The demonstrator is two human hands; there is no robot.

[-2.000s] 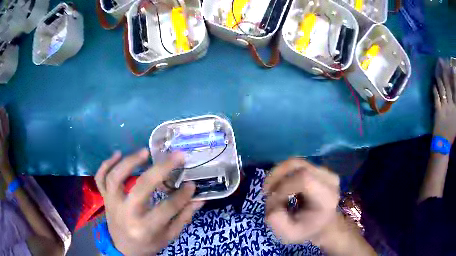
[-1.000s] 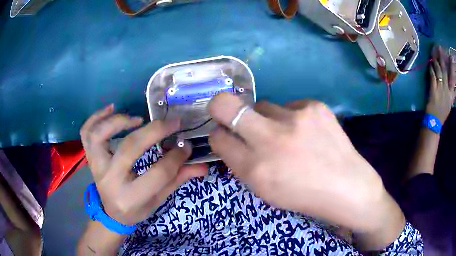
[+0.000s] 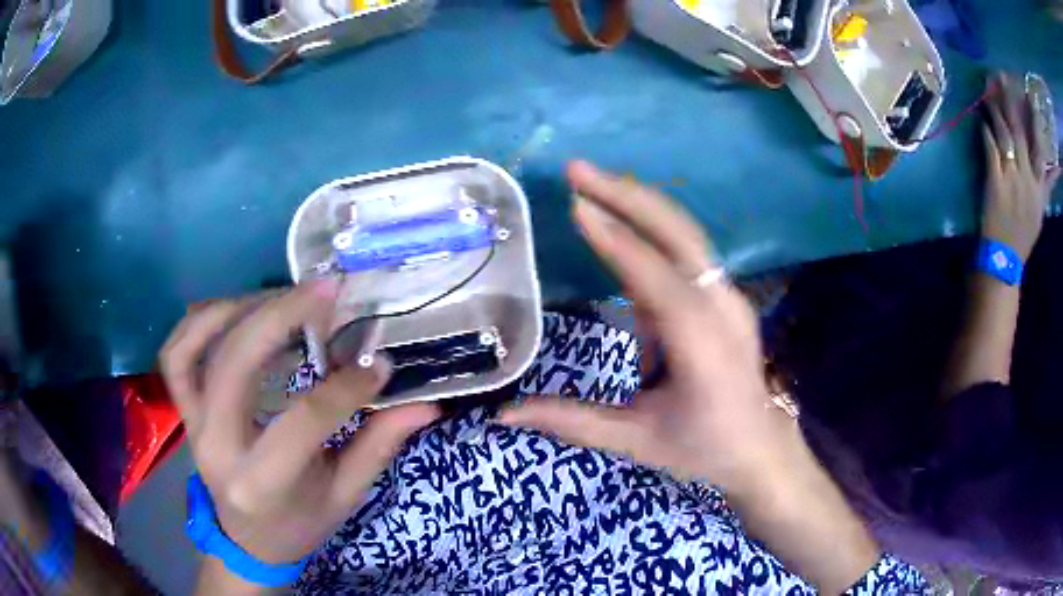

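An off-white open housing point(image 3: 521, 279) is held at the table's near edge, its open side facing me. Inside lie a blue-purple cell point(image 3: 416, 239) near the far wall, a thin black wire point(image 3: 449, 293) curving across the middle and a black module point(image 3: 441, 363) along the near wall. My left hand point(image 3: 274, 408) grips the housing's near left side, its fingers over the rim and its thumb under the near edge. My right hand point(image 3: 688, 361) is just right of the housing, fingers and thumb spread wide, with nothing in it.
Housings with yellow parts point(image 3: 851, 26), brown straps point(image 3: 589, 23) and red wires stand along the far side of the teal table point(image 3: 175, 198). Another housing point(image 3: 70, 47) is at the far left. Another person's hand point(image 3: 1016, 151) rests at the right. A red stool point(image 3: 149, 437) shows below the table edge.
My right hand has come out of the housing and moved right, its fingers opened. The housing in my left hand has shifted slightly left in view. More waiting housings show at the top.
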